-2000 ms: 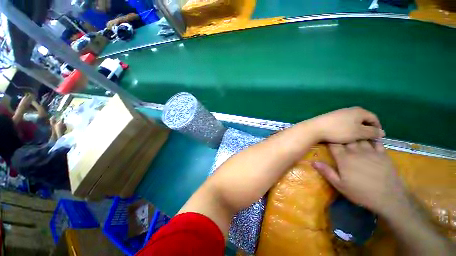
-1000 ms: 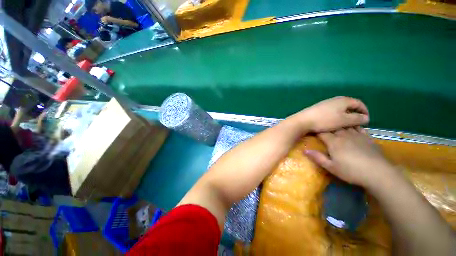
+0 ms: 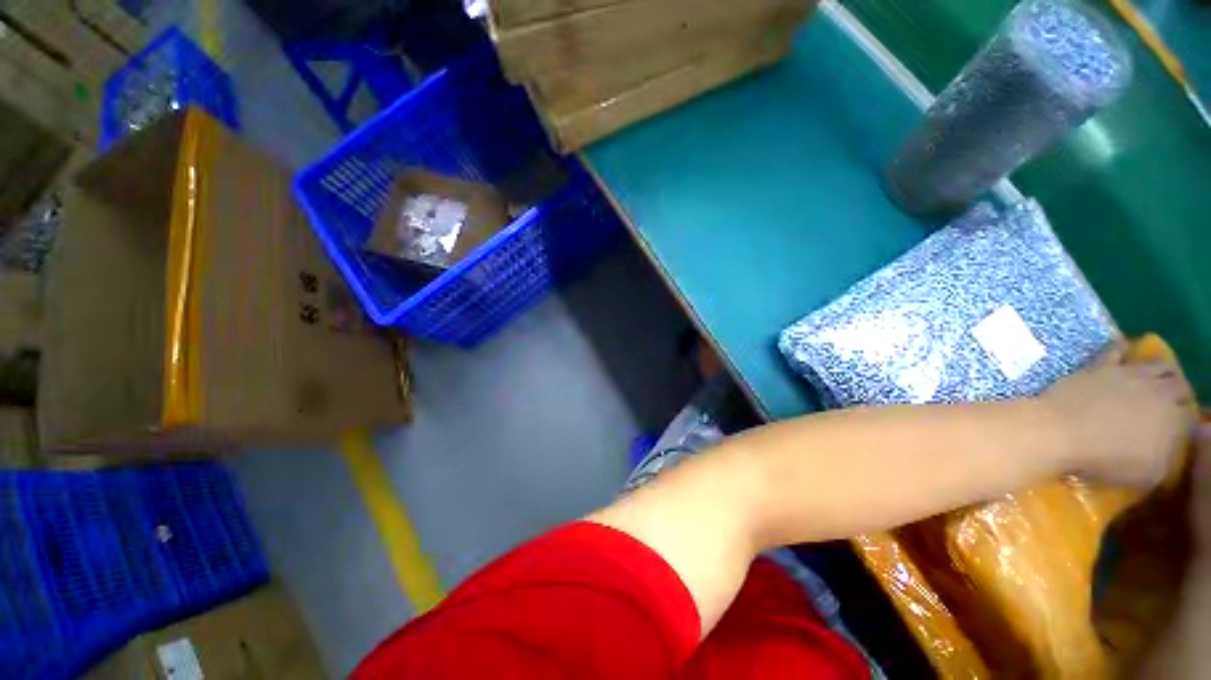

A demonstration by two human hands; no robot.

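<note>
The orange-yellow, tape-wrapped padded work fixture [image 3: 1016, 565] lies at the lower right, cut off by the frame edge. My left hand [image 3: 1129, 419] lies over its back edge, with the fingers bent and partly hidden. No held object shows. Only a blurred strip of my right arm [image 3: 1189, 618] shows at the right edge; its fingers cannot be made out. A dark area of the fixture shows between the arms.
A speckled mat [image 3: 863, 359] with a white label and a speckled tub [image 3: 989, 120] are on the blue-green bench [image 3: 757, 199]. A carton [image 3: 651, 60] sits behind. Blue baskets [image 3: 478, 286] and an open carton [image 3: 239, 292] are left of the bench.
The view has swung left and down towards the floor, so the fixture and hands now sit at the right edge. The round black thing in the fixture is no longer clearly visible.
</note>
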